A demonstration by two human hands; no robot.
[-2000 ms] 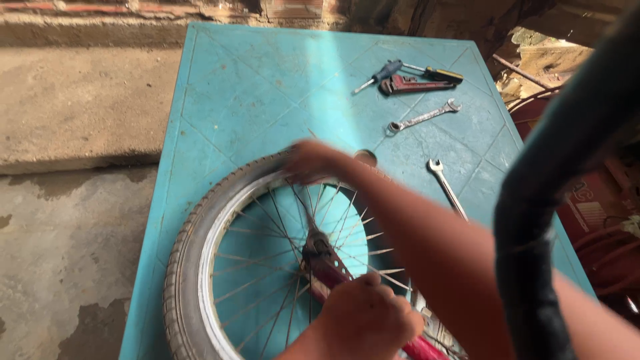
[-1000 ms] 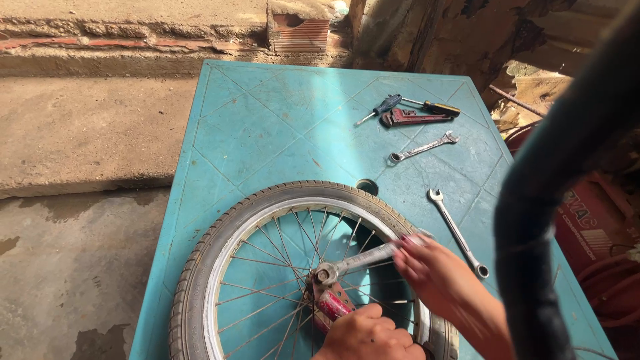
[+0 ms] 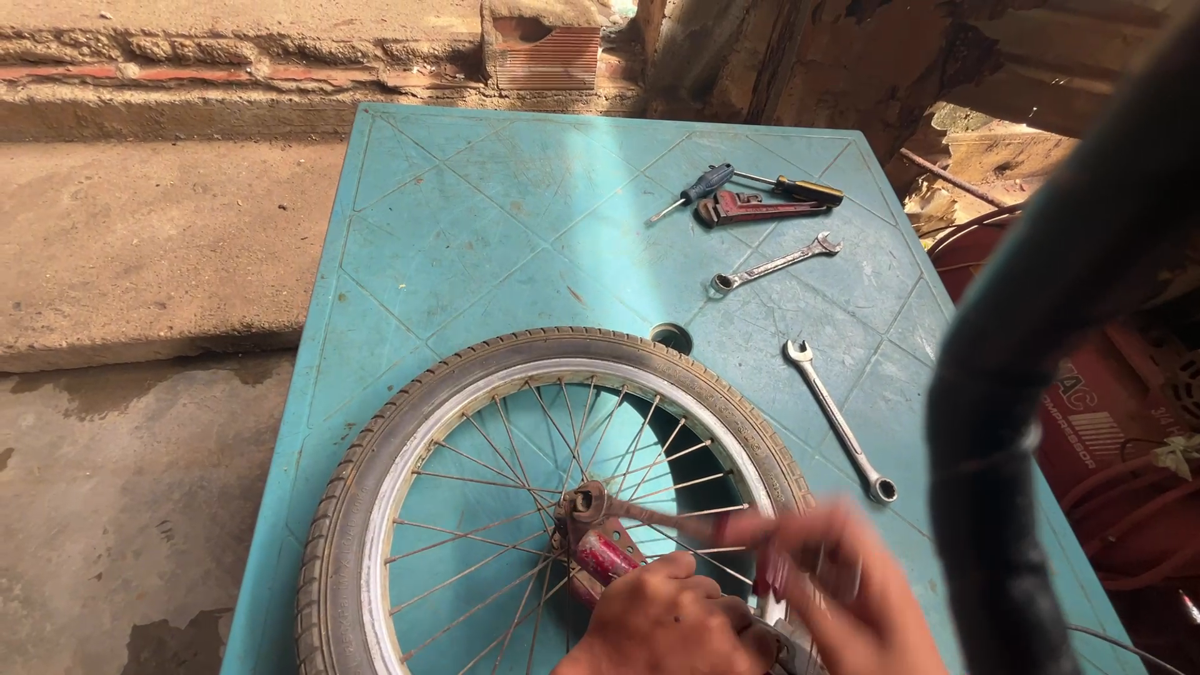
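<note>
A bicycle wheel (image 3: 323, 525) with a worn tyre and wire spokes lies over the blue-green plastic table (image 3: 441, 225). At its hub is the end of a red metal fork leg (image 3: 605, 555), which my left hand (image 3: 670, 619) grips just below the hub. A wrench (image 3: 647, 514) has its ring end on the axle nut. My right hand (image 3: 844, 572), blurred, is at the wrench's handle end on the right; whether its fingers are closed on it is unclear. Part of the fork lies hidden under my hands.
Two combination wrenches (image 3: 834, 412) lie right of the wheel, one farther back. Beyond them are a red pipe wrench (image 3: 764, 208) and two screwdrivers (image 3: 705, 183). A thick dark tube (image 3: 984, 394) rises close on the right, before a red compressor (image 3: 1097, 403). The table has a round hole (image 3: 671, 338).
Two seconds ago my right hand was over the tyre's far side; it has come round to the right of the hub and nearer me. The wrench handle has swung toward me since one second ago.
</note>
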